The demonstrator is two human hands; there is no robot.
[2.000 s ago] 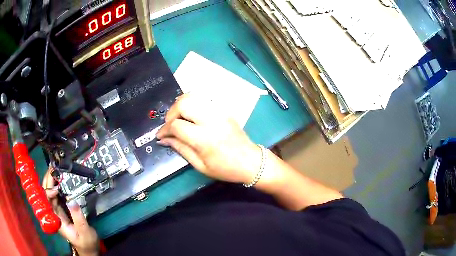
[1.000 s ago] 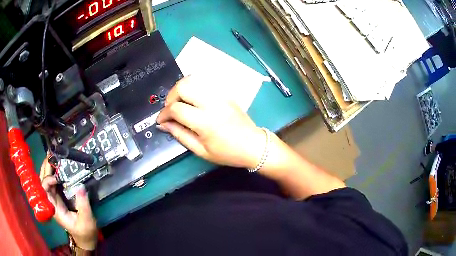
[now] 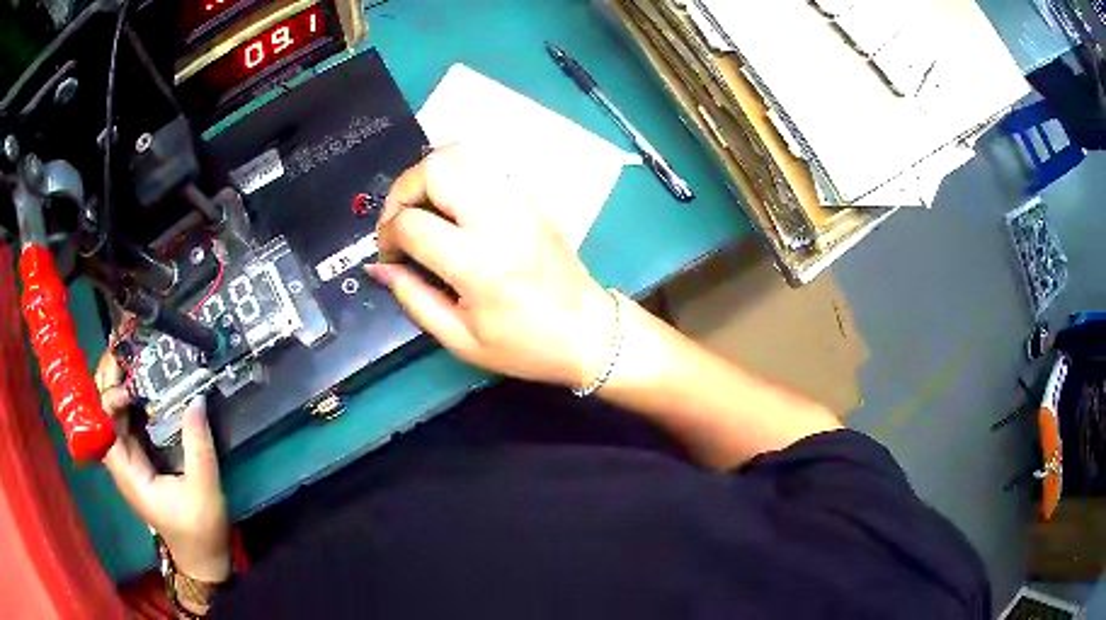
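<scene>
The black test fixture (image 3: 318, 158) lies in front of me. An LED display module (image 3: 224, 321) sits under its clear plate, with pale lit digits. The toggle clamp's red handle (image 3: 61, 351) points down at the left. My left hand (image 3: 176, 466) is at the module's lower left corner, thumb and fingers around the fixture's edge; some fingertips are hidden. My right hand (image 3: 485, 273) rests on the box by the white label (image 3: 348, 257) and small buttons, fingers bent; its fingertips partly cover the spot they touch. I see nothing held in it.
Red digital panel meters (image 3: 279, 49) stand behind the fixture. White paper (image 3: 534, 145) and a pen (image 3: 619, 121) lie on the teal mat. A tall cardboard stack (image 3: 837, 103) stands at the right. A red bin (image 3: 36, 521) is at the far left.
The whole scene has shifted up in the picture. The lower meter reading went from 09.8 to 10.1 to 09.1. Both hands stay at nearly the same places on the fixture.
</scene>
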